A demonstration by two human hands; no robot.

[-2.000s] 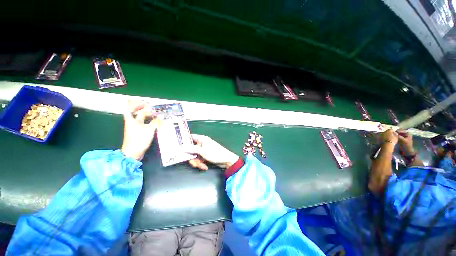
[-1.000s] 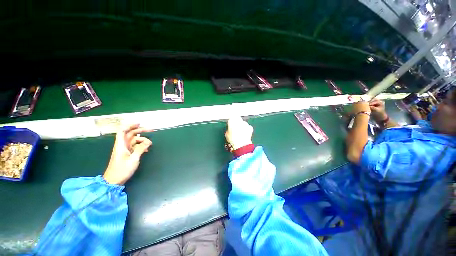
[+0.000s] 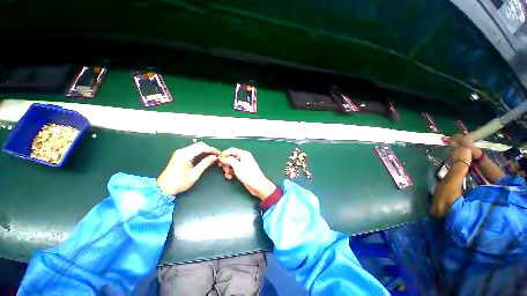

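My left hand (image 3: 188, 167) and my right hand (image 3: 244, 169) meet at the fingertips above the bench in front of me. A tiny reddish part (image 3: 219, 157) shows between the fingertips; it is mostly hidden and its exact shape cannot be told. A loose pile of small copper-coloured parts (image 3: 297, 164) lies on the bench to the right of my right hand. The blue parts bin (image 3: 78, 140), holding small pale parts (image 3: 54, 143), stands at the left of the bench.
Phone housings (image 3: 152, 89) lie spaced on the green belt (image 3: 196, 95), beyond the white edge strip (image 3: 242, 128). A black tray (image 3: 312, 99) is on the belt. Another housing (image 3: 393, 167) lies on the bench at right, near another worker's arm (image 3: 452, 182).
The housing held two seconds ago has left my hands, and one more lies on the belt. My right hand has moved from the loose pile's area to meet my left hand.
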